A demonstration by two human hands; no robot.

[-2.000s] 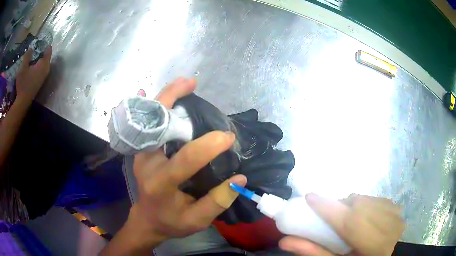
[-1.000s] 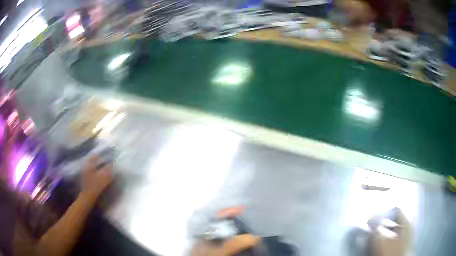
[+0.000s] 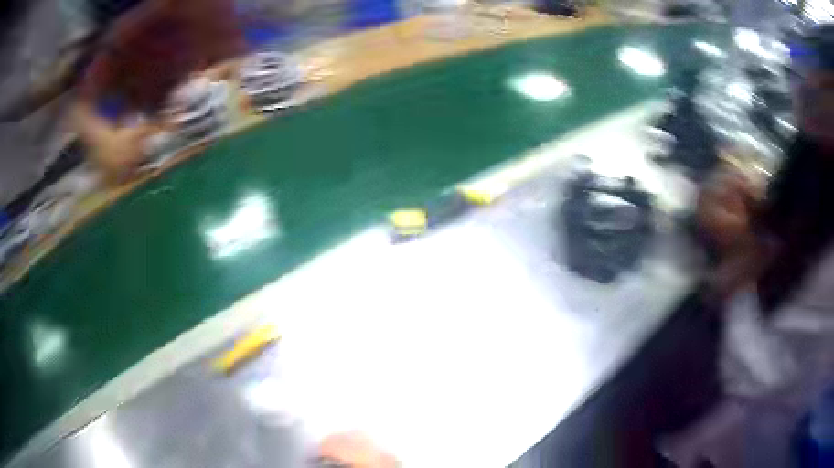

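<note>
The view is blurred and turned to the right. Only a skin-coloured part of my right hand (image 3: 355, 450) shows, cut off by the bottom edge; whether it holds anything cannot be told. A small whitish blur (image 3: 265, 393) is on the bench up and left of it, too unclear to name. My left hand and the black figure it held are out of view. A yellow cutter (image 3: 247, 348) lies on the metal bench near the belt edge, up and left of my right hand.
A black-and-yellow handled tool (image 3: 409, 222) lies by the green belt (image 3: 366, 151). A dark heap of figure parts (image 3: 605, 224) stands on the bench at right. A person's hands (image 3: 732, 215) are beyond it. Another person's arm (image 3: 114, 146) and striped parts (image 3: 272, 80) are across the belt.
The view has swung up, then to the right. My left hand and its black figure have left the picture. My right hand, earlier holding the glue bottle, now shows only at the bottom edge.
</note>
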